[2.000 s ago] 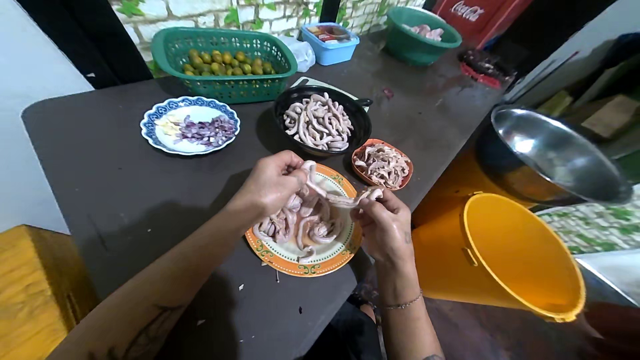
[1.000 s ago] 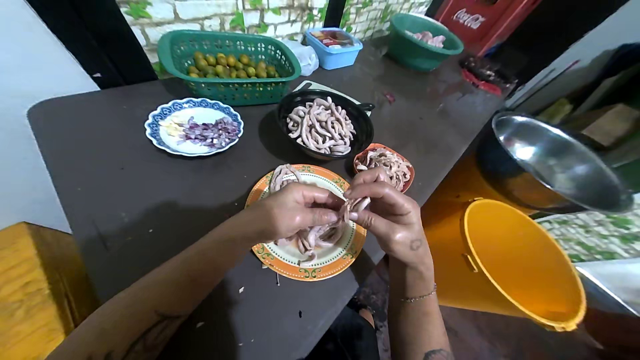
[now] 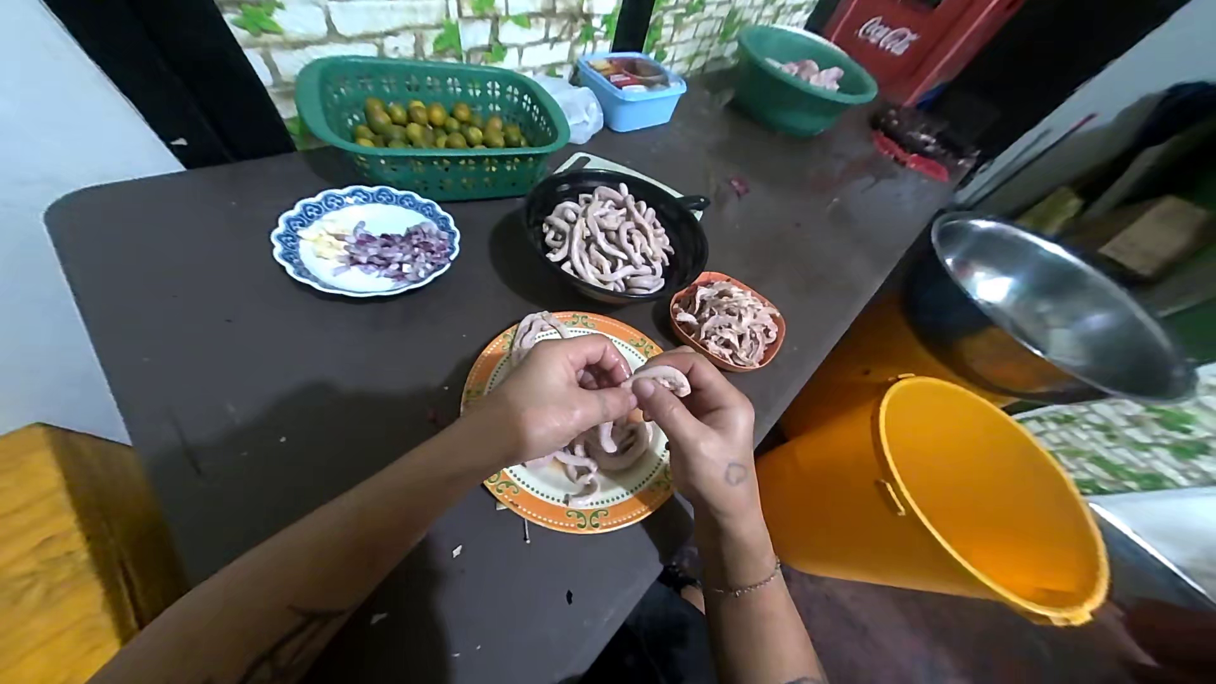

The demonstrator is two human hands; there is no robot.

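Observation:
Above the orange-rimmed plate [image 3: 579, 518], my left hand [image 3: 560, 394] and my right hand [image 3: 698, 418] pinch one strand of intestine [image 3: 662, 380] between their fingertips. More pale intestine [image 3: 622, 445] lies coiled on the plate, partly hidden by my hands. Behind it, a black bowl [image 3: 692, 249] holds a heap of short tubular intestine pieces [image 3: 608, 237]. An orange-red dish [image 3: 781, 334] with thin, flattened strips [image 3: 727, 323] stands close to my right hand.
A blue-patterned plate [image 3: 290, 220] holds chopped purple onion and pale bits. Behind are a green basket [image 3: 427, 176] of small citrus fruits, a blue container [image 3: 638, 109] and a green bowl [image 3: 784, 100]. Right of the table stand a yellow bucket [image 3: 826, 503] and a steel basin [image 3: 1064, 313].
Two seconds ago, a strand was stretched between my separated hands. My hands have since come close together, with a short bent piece at my right fingertips.

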